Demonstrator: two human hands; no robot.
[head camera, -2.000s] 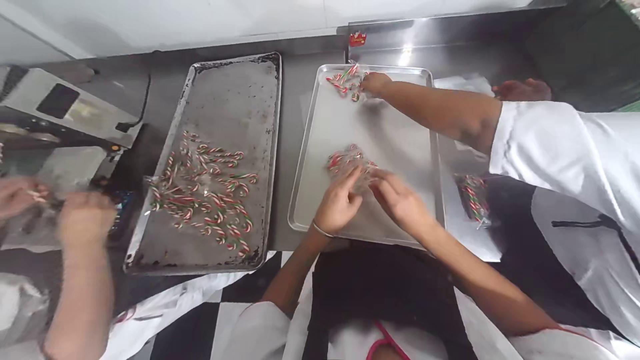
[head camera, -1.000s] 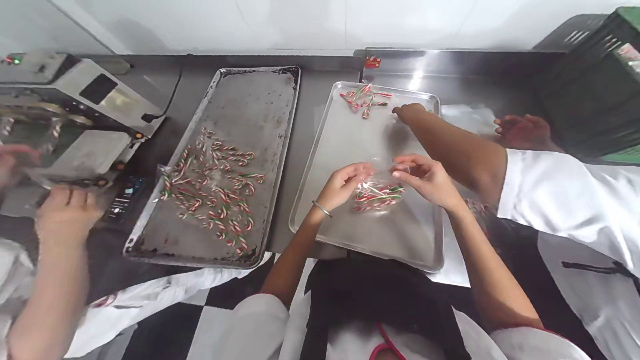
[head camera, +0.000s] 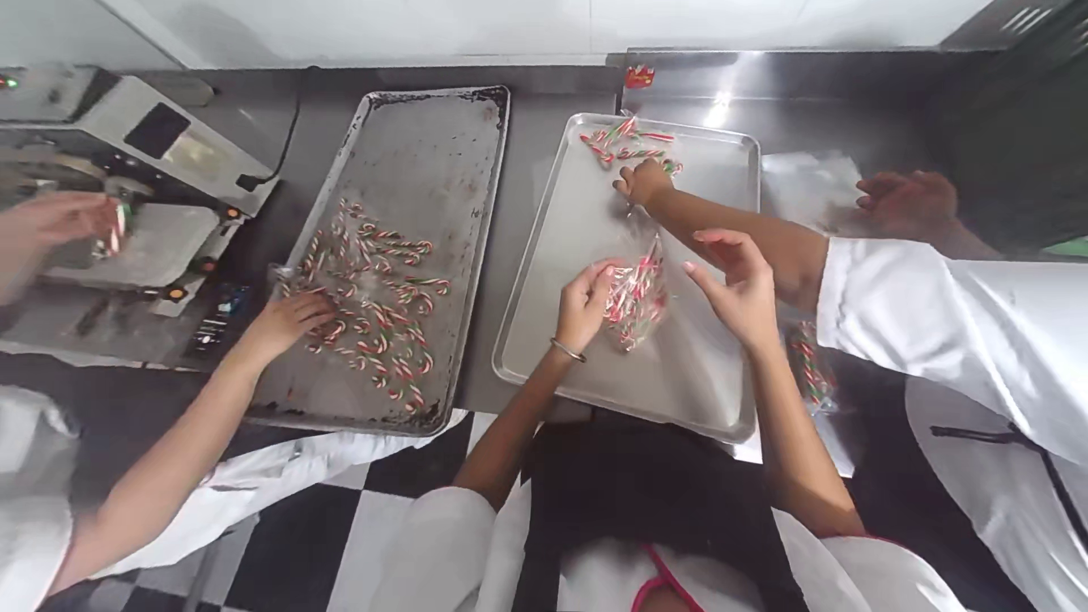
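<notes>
My left hand (head camera: 586,306), with a bracelet at the wrist, grips the left side of a clear plastic bag of red, white and green candy canes (head camera: 636,293). The bag is over the middle of a light metal sheet pan (head camera: 531,255). Just right of the bag, my right hand (head camera: 733,285) is spread, thumb and fingers apart, with nothing in it. At the pan's far end lies a pile of wrapped candy canes (head camera: 620,140), and a co-worker's hand (head camera: 646,183) reaches to its near edge.
On the left, a darker, worn sheet pan (head camera: 425,161) holds many wrapped candy canes (head camera: 382,323), with another co-worker's hand (head camera: 293,319) at them. Beyond stands a machine (head camera: 170,136) with a cable. Right of my pan are clear plastic bags (head camera: 812,183) and a filled bag (head camera: 812,365).
My right hand has come off the bag and opened. The right co-worker's hand has moved to the far pile, which looks larger than two seconds ago. The left co-worker's hand now reaches into the dark pan.
</notes>
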